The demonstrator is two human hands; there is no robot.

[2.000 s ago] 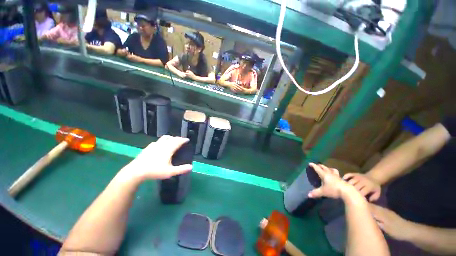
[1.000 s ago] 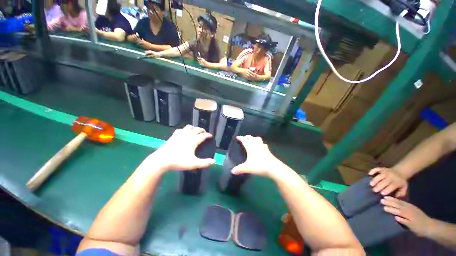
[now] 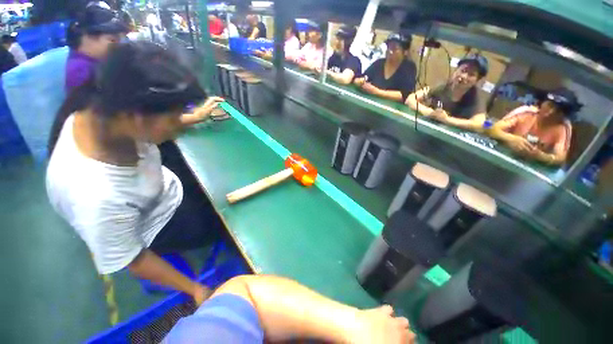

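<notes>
Two upright grey speaker cabinets with black tops stand at the bench edge at lower right, one point(image 3: 396, 259) left of the other point(image 3: 464, 306). My left hand point(image 3: 388, 328) is at the bottom edge, in front of them and partly cut off; its fingers are curled down and what lies under them is hidden. My right hand is out of the picture. An orange-headed mallet point(image 3: 300, 169) with a pale wooden handle lies on the green bench top point(image 3: 289, 225).
Two cabinets with light wood-grain tops point(image 3: 429, 176) point(image 3: 476, 200) and several darker ones point(image 3: 376, 158) stand on the belt behind the green rail point(image 3: 349, 211). A person in white point(image 3: 111, 195) is close at left, reaching toward a blue crate point(image 3: 114, 330). Several people sit opposite.
The view has swung left, bringing the neighbouring person and crate into sight. My left hand has left the cabinet top and moved low; my right hand has gone out of view.
</notes>
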